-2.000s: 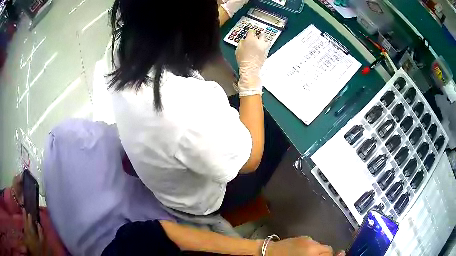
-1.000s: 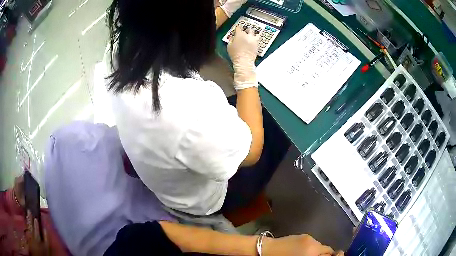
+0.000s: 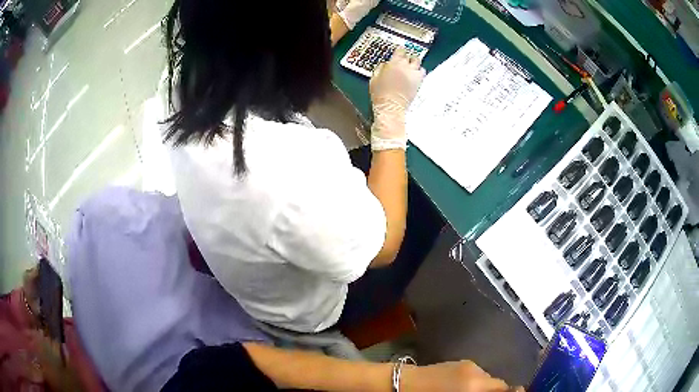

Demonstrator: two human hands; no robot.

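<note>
A smartphone (image 3: 569,363) with a lit blue-purple screen is at the bottom right, cut off by the picture's edge. My left hand (image 3: 458,377), bare with a bracelet at the wrist, comes in along the bottom edge. Its fingers reach the phone's lower left side and are closed at it; the grip itself is partly cut off. My right hand is not in view. Behind the phone, a white blister tray (image 3: 515,243) holds rows of glossy black parts (image 3: 590,194), with another tray's edge under it.
A seated person in a white top (image 3: 283,222) uses gloved hands (image 3: 395,88) by a calculator (image 3: 372,52). A record sheet (image 3: 475,115) lies on the green bench (image 3: 460,197). A red-tipped tool (image 3: 569,99) is beyond. Another person holds a dark phone (image 3: 50,298) at left.
The seated person's gloved hand has shifted across the calculator to its right edge, near the sheet. My left hand and the smartphone have moved only slightly.
</note>
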